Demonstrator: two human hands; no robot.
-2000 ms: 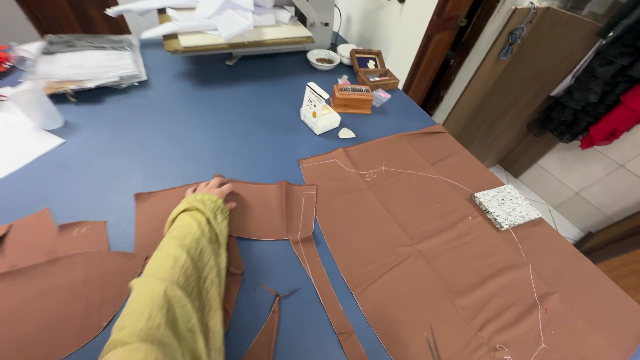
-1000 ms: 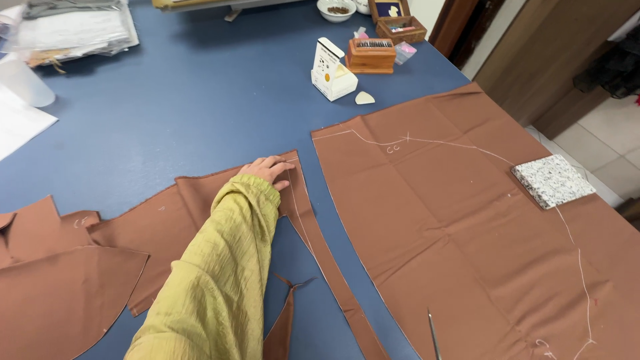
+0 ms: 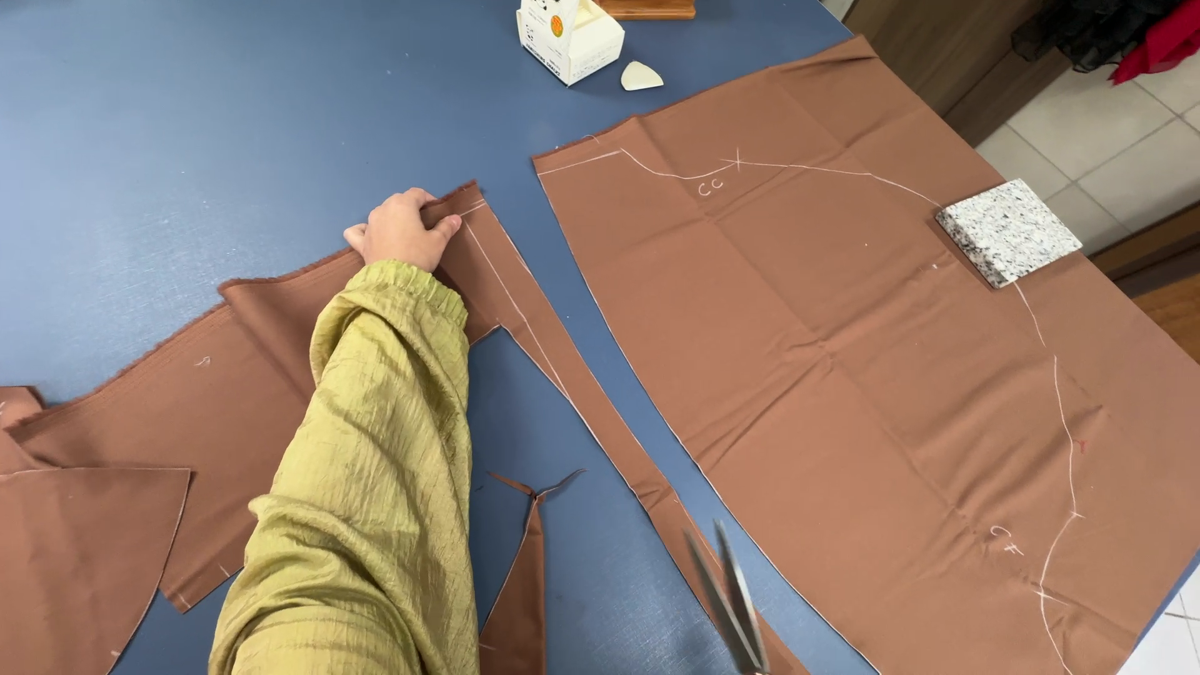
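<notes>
My left hand, in a yellow-green sleeve, grips the top edge of a brown fabric piece near its chalk-marked corner, thumb on top. A narrow brown fabric strip runs from that corner down to the right. The open blades of metal scissors rise from the bottom edge, over the strip; their handles and my right hand are out of view. A large brown fabric panel with white chalk lines and letters lies to the right, with a speckled stone block on its edge.
A white printed box and a pale chalk piece lie at the top of the blue table. Another brown piece lies at lower left, and a knotted scrap at bottom centre. Dark and red cloth hangs upper right.
My left hand has moved right along the fabric to its chalked corner, and the piece has shifted with creases. The scissor blades show more fully at the bottom and are parted.
</notes>
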